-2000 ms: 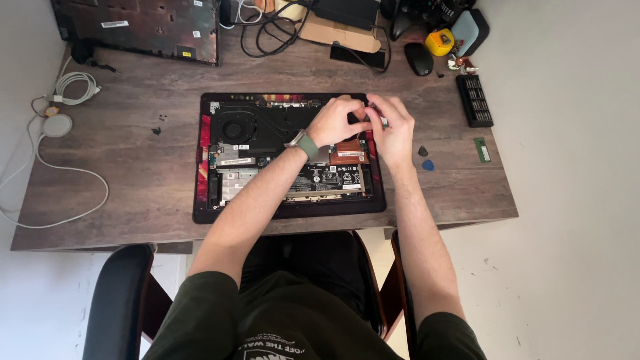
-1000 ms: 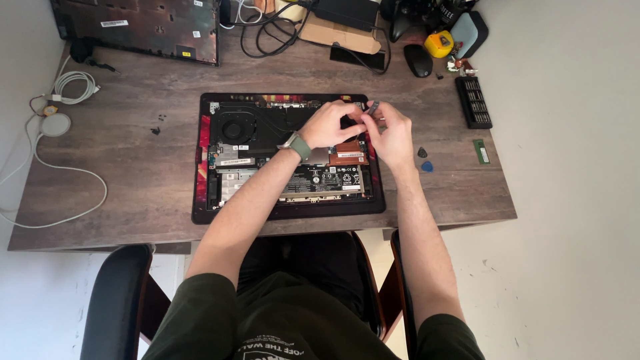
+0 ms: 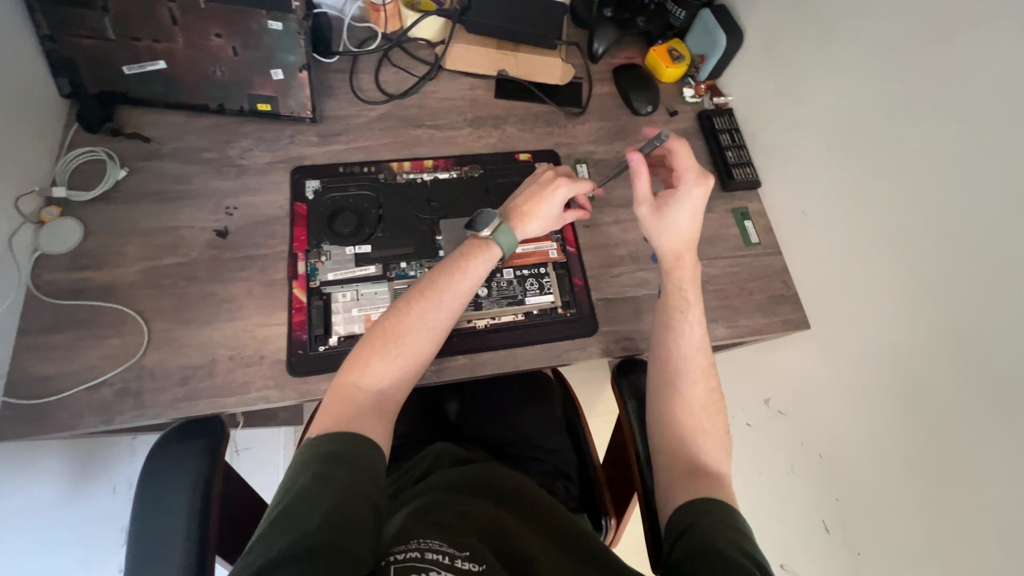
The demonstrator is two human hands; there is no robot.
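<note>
An opened laptop (image 3: 400, 232) lies on a dark desk mat with a red pattern (image 3: 299, 272), its fan (image 3: 346, 222) and battery (image 3: 520, 288) exposed. My right hand (image 3: 670, 188), right of the mat, grips a small grey screwdriver (image 3: 654, 144) whose shaft slants down toward the fingers of my left hand. Over the laptop's upper right part reaches my left hand (image 3: 552, 200), a watch on its wrist; its fingertips are by the screwdriver's tip, and whether they pinch anything cannot be made out. Just beyond them a small green circuit board (image 3: 582, 169) lies on the desk.
A black bit case (image 3: 729, 150) and a green memory module (image 3: 746, 227) lie at the right. A mouse (image 3: 636, 89), a yellow tape measure (image 3: 667, 60), black cables (image 3: 392, 68) and a laptop's bottom cover (image 3: 184, 56) are along the back. A white cable (image 3: 88, 172) lies left.
My right hand has moved away from the laptop to the right, with the screwdriver now plainly in view. My left hand has shifted a little toward the laptop's right edge.
</note>
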